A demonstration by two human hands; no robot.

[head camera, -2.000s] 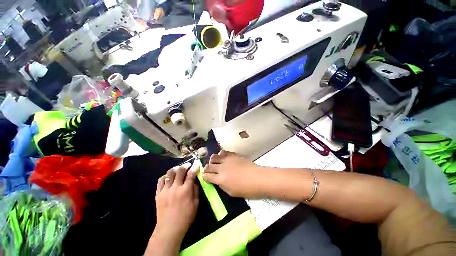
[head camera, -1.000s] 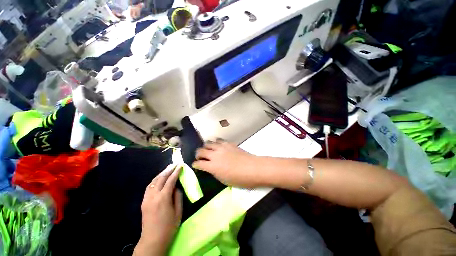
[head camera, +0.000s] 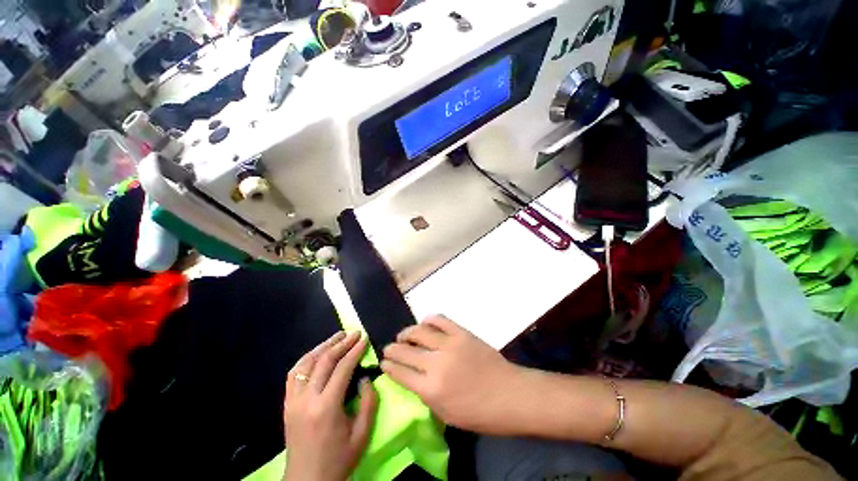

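Observation:
A narrow neon-green strip runs from the needle area of the white sewing machine down to my fingers. A black fabric band lies beside it on the right. My left hand rests with its fingertips on the strip's lower end, over the black fabric panel. My right hand holds the lower end of the black band with bent fingers. A neon-green panel lies under and between both hands. The fabric beneath my fingertips is hidden.
A red-handled tool and a phone with a white cable lie right of the work. A white carrier bag with green pieces is at the right. A red plastic bag and a clear bag of green strips are at the left.
Both hands have moved down from the needle toward me. More of the black band now shows, and the neon-green panel is bunched up closer to my fingers. The camera view has shifted.

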